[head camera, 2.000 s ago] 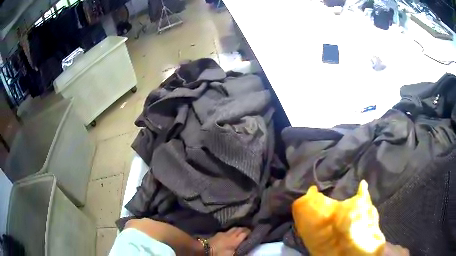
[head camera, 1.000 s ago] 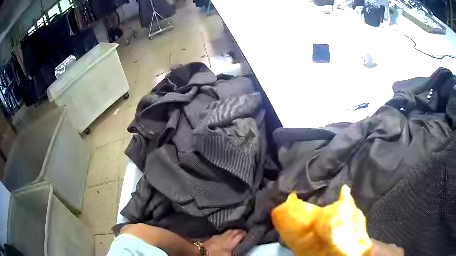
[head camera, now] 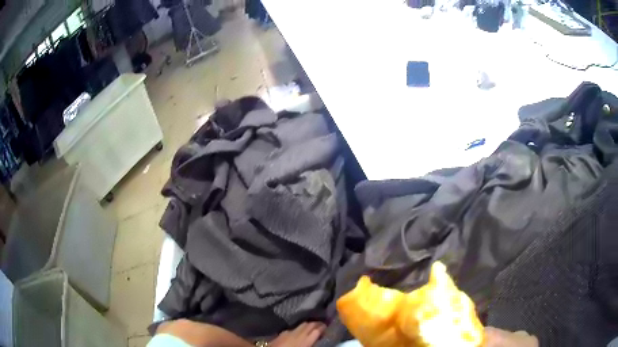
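A dark grey-brown jacket (head camera: 440, 223), smooth lining showing, lies across the white table's near edge and runs to the right. A crumpled pile of dark jackets (head camera: 261, 210) lies to its left. My left hand (head camera: 298, 335) is at the bottom edge, partly cut off, on the dark cloth between them; whether it grips is unclear. My right hand (head camera: 511, 337), mostly cut off, is closed around the fried dough stick (head camera: 413, 315), whose torn, pale end points up in front of the jacket. The dough stick's lower end is out of view.
The white table (head camera: 379, 129) bears a black rectangle (head camera: 418, 74), a small blue item (head camera: 476, 144) and a pale lump (head camera: 485, 80). Pale bins, one wheeled (head camera: 112, 139), stand on the tiled floor at left. A rack (head camera: 196, 41) stands behind the pile.
The whole scene has shifted left in view, and the far bin and the floor sit lower. The dough stick shows further left and a little lower. Both hands hold their poses.
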